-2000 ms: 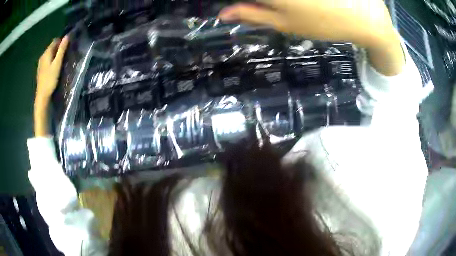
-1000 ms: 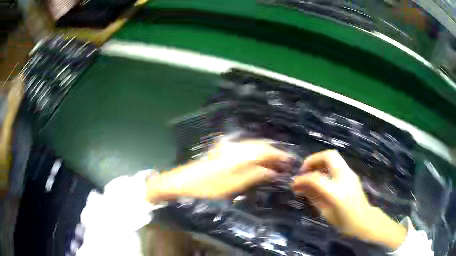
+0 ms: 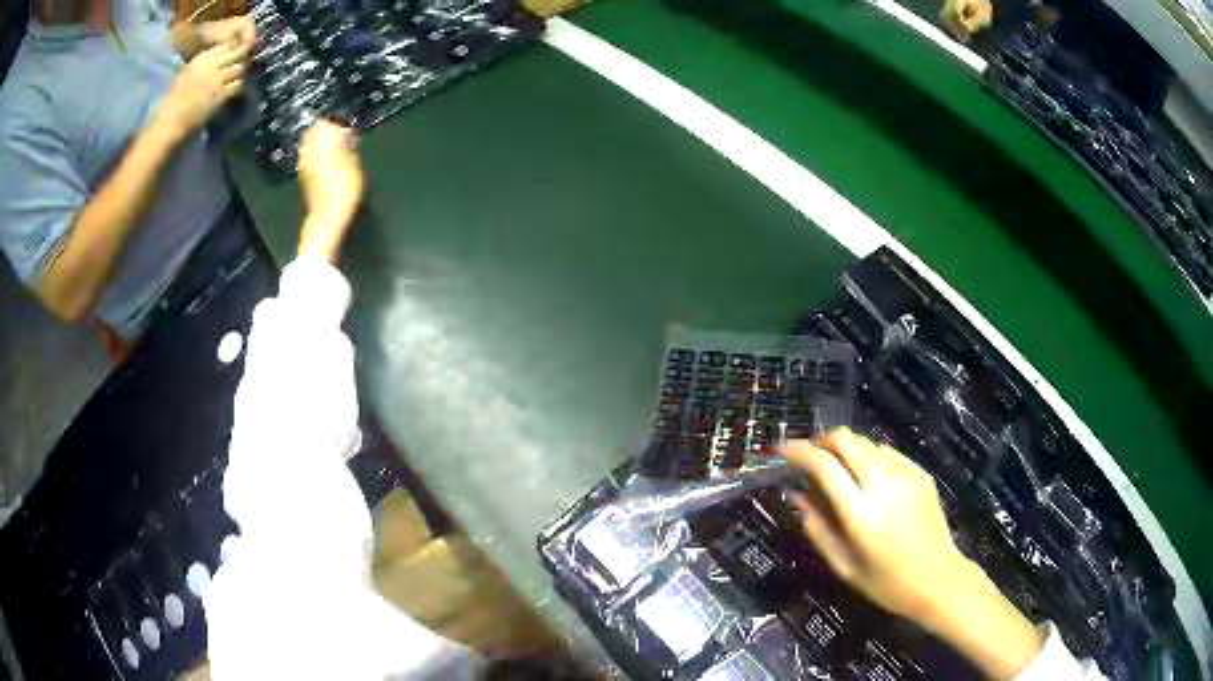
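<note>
My right hand (image 3: 889, 535) is over the black product tray (image 3: 978, 412) at lower right. Its fingertips pinch a shiny strip of clear film (image 3: 692, 498). A clear sticker sheet (image 3: 752, 386) with rows of small black pieces lies just beyond, partly over the tray. Film-covered products (image 3: 681, 608) show strong white glare at the tray's near left. My left hand (image 3: 330, 170) is stretched out to the upper left, at the near edge of another film-covered tray (image 3: 386, 53). Its fingertips are small and blurred, so its grip cannot be told.
Another person in a blue shirt (image 3: 80, 146) has their hands at the upper-left tray. The dark green bench (image 3: 532, 253) lies between the trays. A bright green belt (image 3: 851, 146) with a white edge strip runs beyond. A black sheet with white dots (image 3: 173, 612) is at lower left.
My hands were close together over the tray; now my left hand is far off at the upper left. The view has turned left, and the sticker sheet and other person now show.
</note>
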